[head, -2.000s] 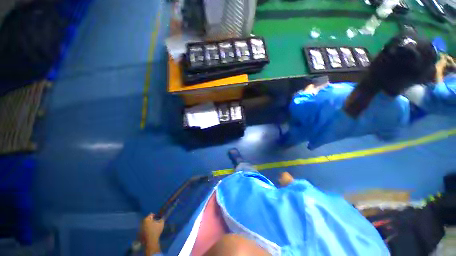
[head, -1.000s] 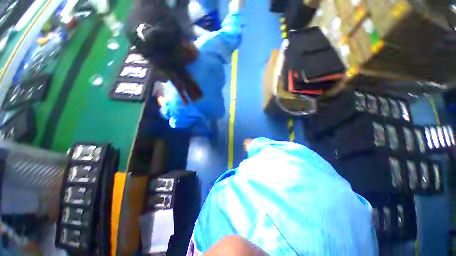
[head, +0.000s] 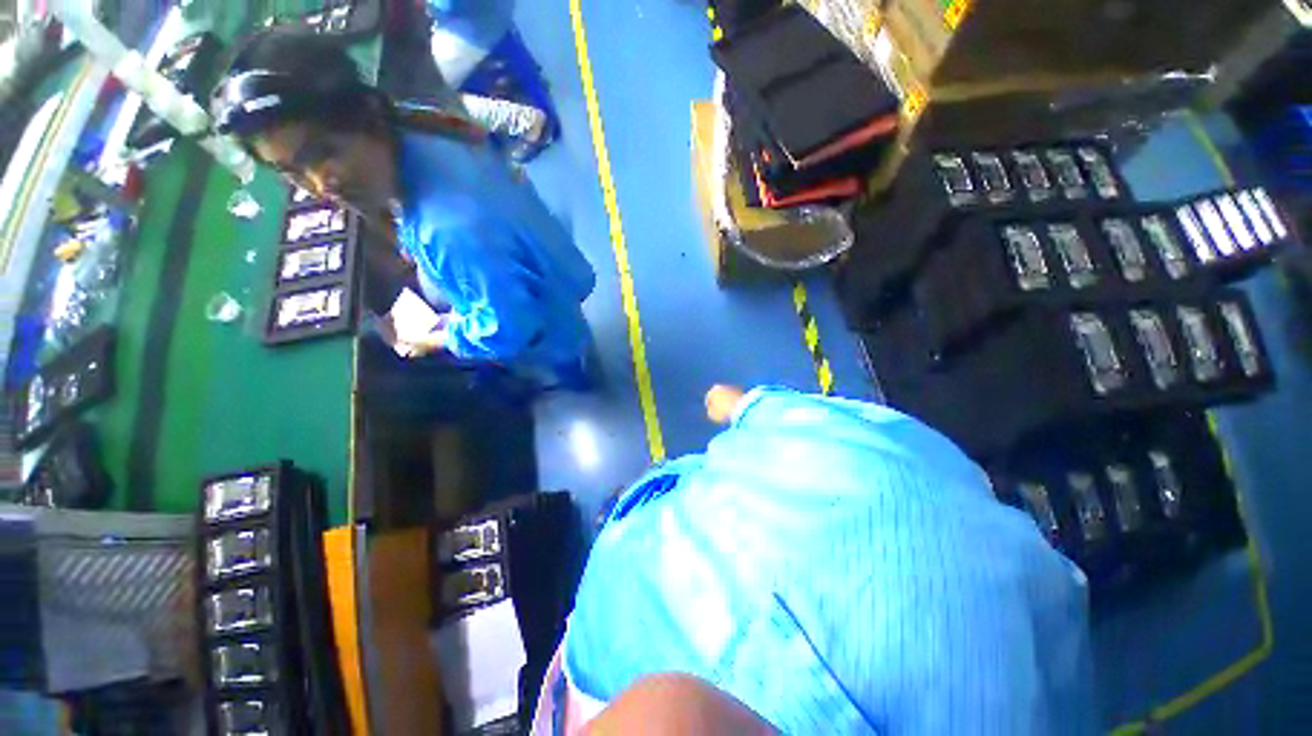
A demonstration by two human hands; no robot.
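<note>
My right hand [head: 724, 403] is small and partly hidden at the end of my light blue sleeve, over the blue floor; its fingers are unclear. My left hand is out of view. Black phone trays [head: 943, 352] with filled pockets stand in stacks on the right, beyond my sleeve. Another tray stack [head: 540, 561] with a white sheet [head: 482, 661] on it stands left of my smock, beside the bench end. A black tray stack [head: 288, 618] lies on the bench at lower left.
A seated person [head: 497, 259] in a blue smock is at the green bench [head: 187, 345], holding something pale. A phone tray [head: 312, 273] lies before them. A carton [head: 701, 180], black and red trays [head: 813, 94] and wrapped cartons [head: 1065, 51] stand ahead. Yellow tape [head: 612, 216] crosses the floor.
The view has swung right, bringing the stacks on the right into view. My left hand and the bent handle it gripped have left view. The seated person's face has turned towards the bench side.
</note>
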